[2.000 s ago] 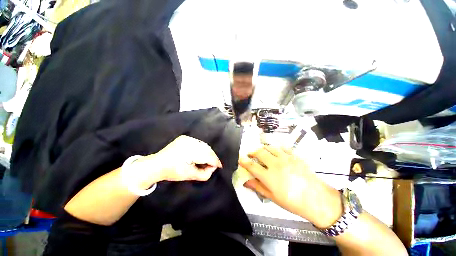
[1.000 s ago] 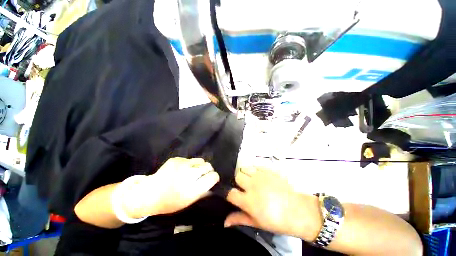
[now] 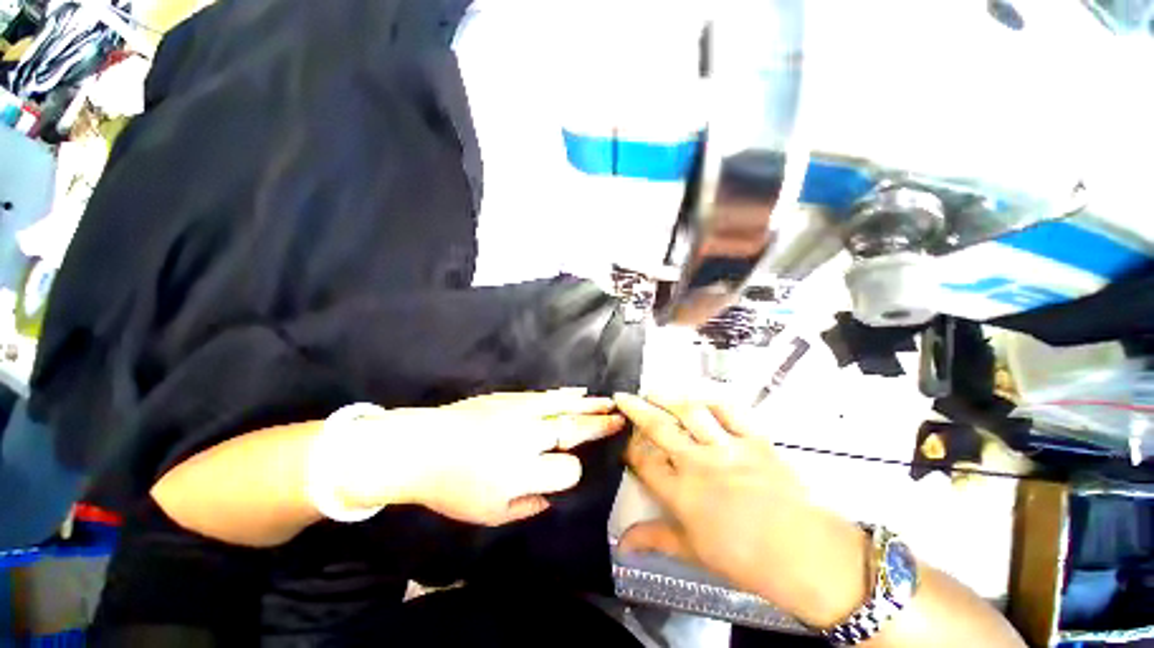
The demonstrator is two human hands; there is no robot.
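Observation:
The black garment piece point(image 3: 279, 253) spreads over the left of the table and down to the lap, its right edge under the needle area of the white sewing machine point(image 3: 608, 76). My left hand point(image 3: 500, 456) lies flat on the cloth, fingertips at its right edge. My right hand point(image 3: 728, 494) meets them there, fingertips on the edge and palm over the white table. The fingers look loosely spread; whether either pinches the cloth cannot be told. The needle and presser foot are mostly hidden behind a blurred shiny metal part point(image 3: 747, 190).
Black scraps point(image 3: 867, 346) and a black loop handle point(image 3: 936, 357) lie right of the needle. A clear plastic bag point(image 3: 1076, 392) and a box with a brown rim point(image 3: 1040, 557) stand at the right. A measuring tape point(image 3: 709, 595) runs along the front edge. A thread crosses the table.
Compared with one second ago, both hands are farther up along the cloth edge, closer to the needle, with fingertips nearly touching. The view has shifted, so the machine head appears farther right.

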